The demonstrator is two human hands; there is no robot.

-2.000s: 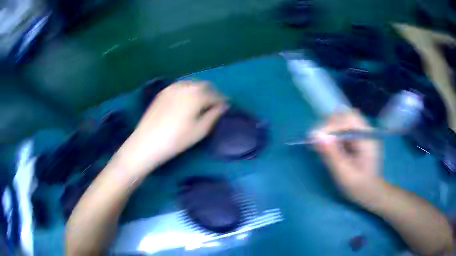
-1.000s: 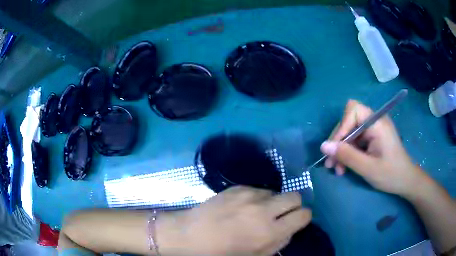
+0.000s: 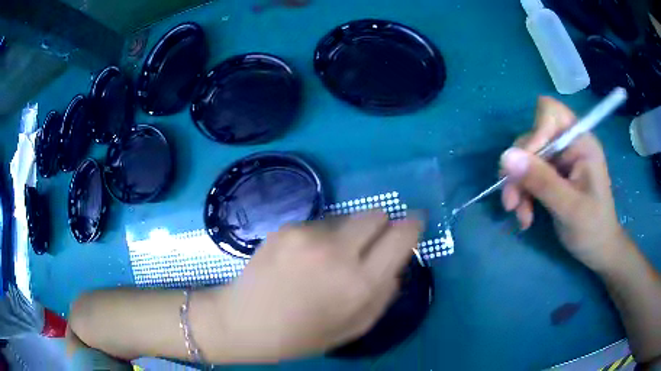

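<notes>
Tweezers [image 3: 540, 156] are in my right hand [image 3: 569, 177], tips down by the right end of the dot sheet [image 3: 181, 262]. Whether the tips hold a dot is too small to tell. My left hand [image 3: 326, 279] is blurred. It reaches across the dot sheet and partly hides a black oval cover [image 3: 395, 315] at the lower middle; whether it grips this cover cannot be told. Another black oval cover [image 3: 264, 203] lies dish side up on the sheet, behind my left hand. White dots show at the sheet's right end, beside a bare clear area.
More black covers [image 3: 380, 67] lie at the back and left of the teal mat. A translucent squeeze bottle [image 3: 558, 51] lies at the upper right, a second bottle [image 3: 646, 134] at the right edge. A white strip [image 3: 23, 203] runs along the left. Black covers are heaped at top right.
The cover on the sheet now sits further left, clear of my left fingers. My left hand has moved over the lower cover. My right hand shows a little further right and higher. The view has shifted.
</notes>
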